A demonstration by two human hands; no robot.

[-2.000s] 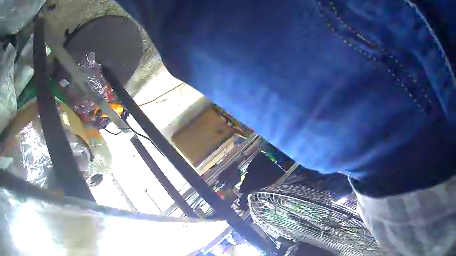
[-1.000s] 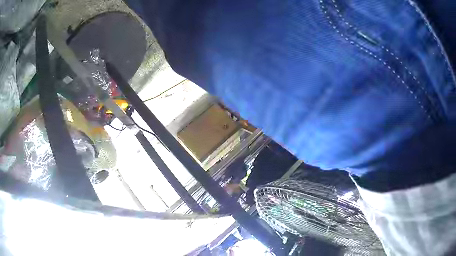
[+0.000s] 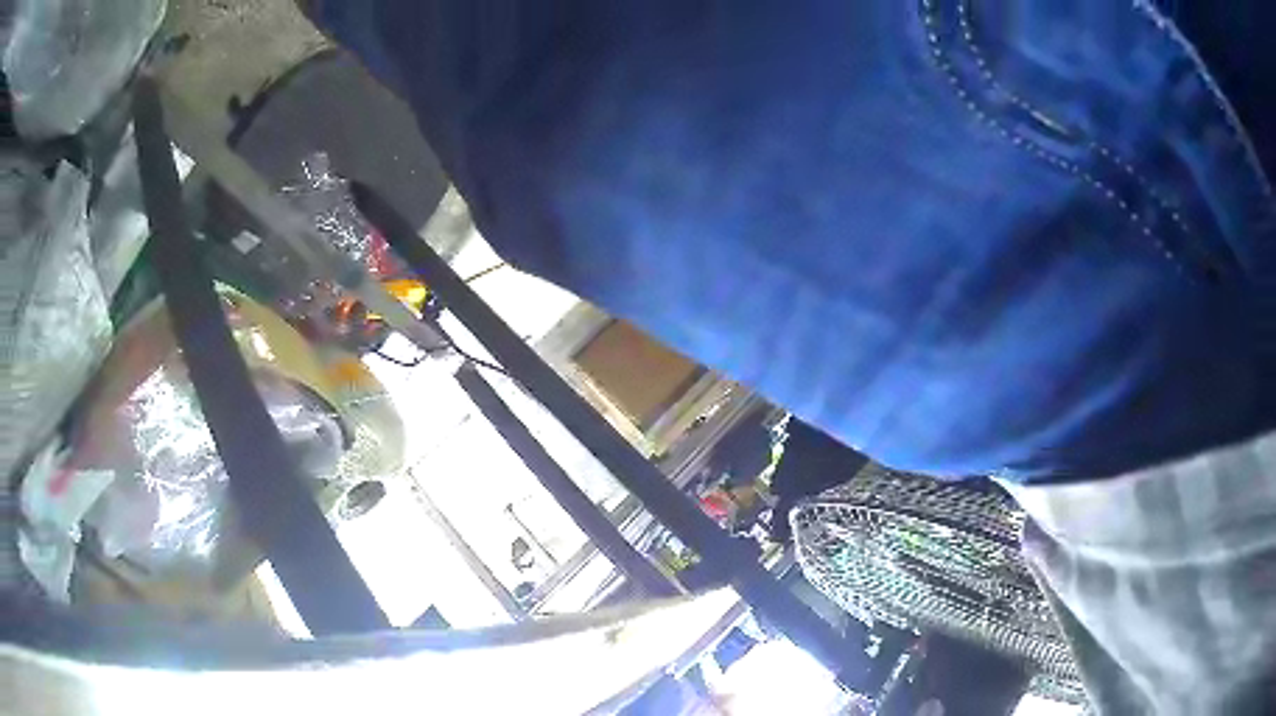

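Neither of my hands is in the picture. A large blue denim garment (image 3: 784, 238) with curved pale stitching fills the upper right, close to the camera. A grey-white checked cloth (image 3: 1175, 574) lies against its lower edge at the right. Plastic-wrapped goods (image 3: 168, 455) shine at the left, behind a dark strap or bar (image 3: 231, 406). A bright curved rim (image 3: 420, 664) crosses the bottom left. What the hands hold or work on cannot be seen.
A fan's round wire guard (image 3: 924, 567) stands at the lower right. A brown carton (image 3: 634, 372) lies near the centre. Another long dark bar (image 3: 560, 420) crosses diagonally. A dark round shape (image 3: 329, 119) and crinkled clear plastic (image 3: 56, 266) are at the upper left.
The view has shifted, so the bars, wrapped goods, carton and fan guard appear farther right. More of the plastic at the left shows, and the denim covers more of the carton.
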